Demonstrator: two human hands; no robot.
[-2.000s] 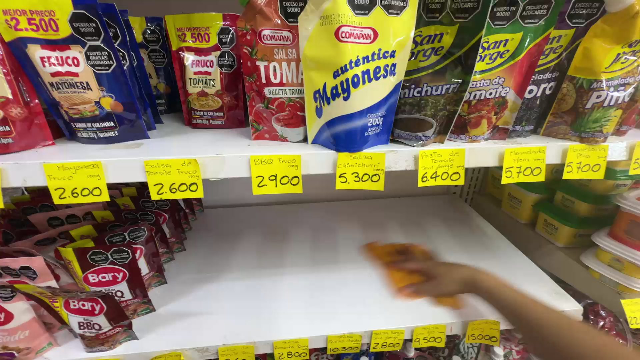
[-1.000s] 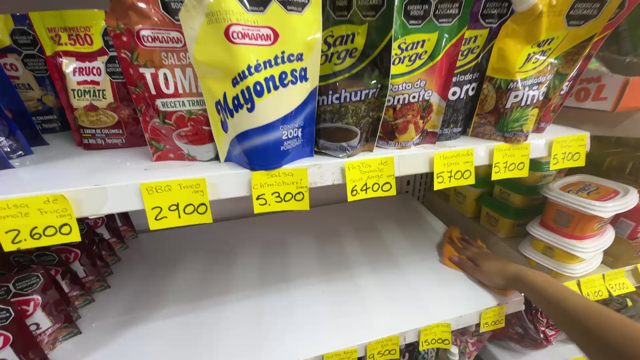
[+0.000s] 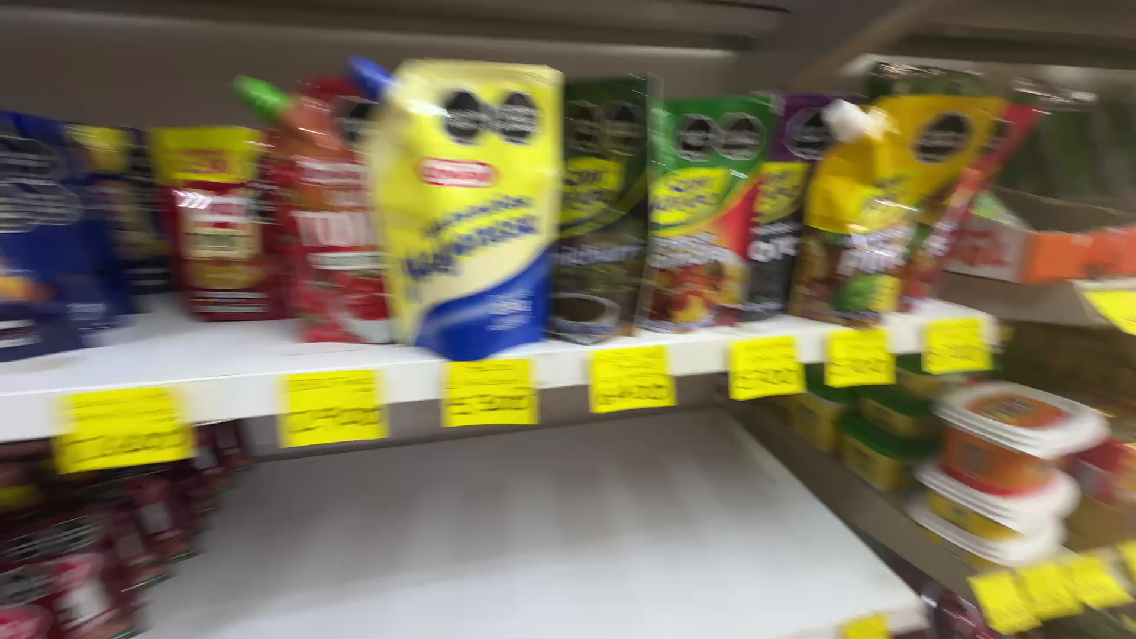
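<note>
Neither of my hands shows in the head view now, and the orange cloth is out of sight too. The white lower shelf spans the bottom middle, its surface blurred. Dark red sauce pouches stand in rows at its left side. Above it, the upper shelf bears a yellow and blue mayonnaise pouch, a red tomato sauce pouch with a green cap, a dark green chimichurri pouch, a green and red tomato paste pouch and a yellow pineapple jam pouch.
Yellow price tags hang along the upper shelf's front edge. At the right, white-lidded tubs are stacked beside green-lidded tubs on a neighbouring shelf. An orange and white carton sits above them.
My hand with the orange cloth, on the lower shelf's right side a second ago, is out of view. The view has tilted up and is blurred.
</note>
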